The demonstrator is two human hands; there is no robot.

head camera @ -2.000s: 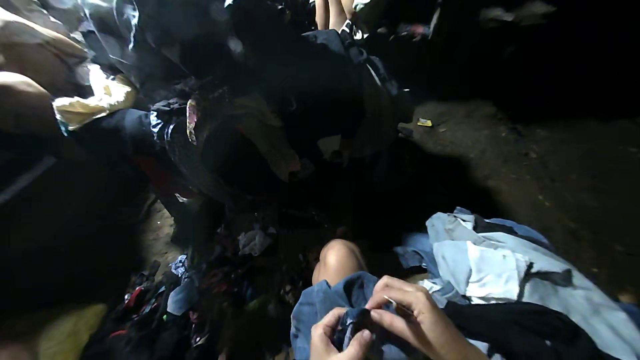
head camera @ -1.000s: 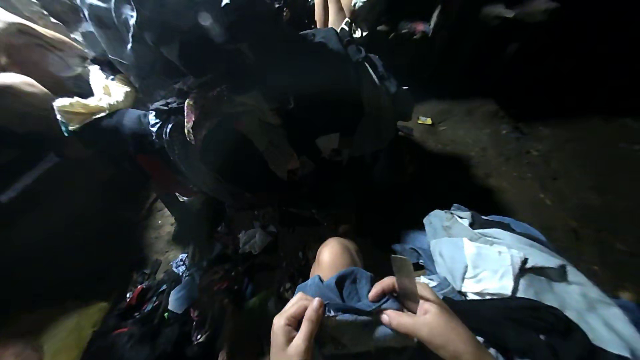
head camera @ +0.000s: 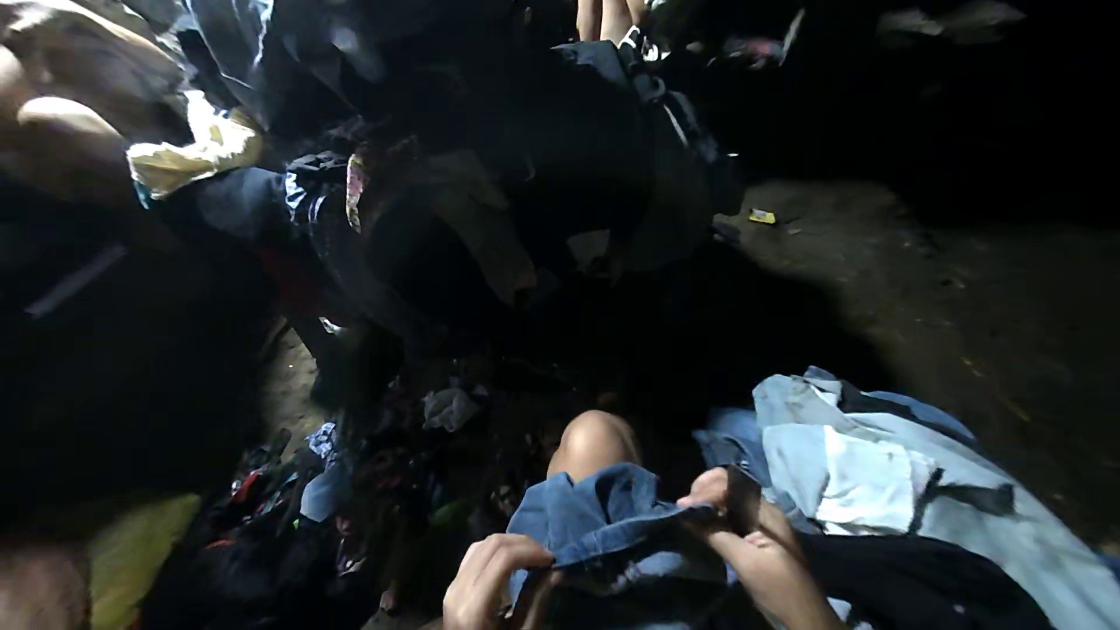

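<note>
A piece of blue denim cloth lies over my thigh, just below my bare knee, at the bottom middle of the head view. My left hand pinches its lower left edge between thumb and fingers. At its right end my right hand grips the edge, so the cloth is stretched between both hands. A flat, dark, narrow object also sits in my right hand; what it is cannot be told. Pale denim garments are heaped right of my right hand, with black cloth below them.
Dark clothing is piled across the upper middle. Small scraps of cloth litter the lower left. Another person's bare knee and a cream cloth show at upper left. A small yellow wrapper lies on the dirt ground at right.
The hands, close together two seconds ago, are now apart with the denim spread between them. The flat object in my right hand stood upright and lighter one second ago; it now looks dark.
</note>
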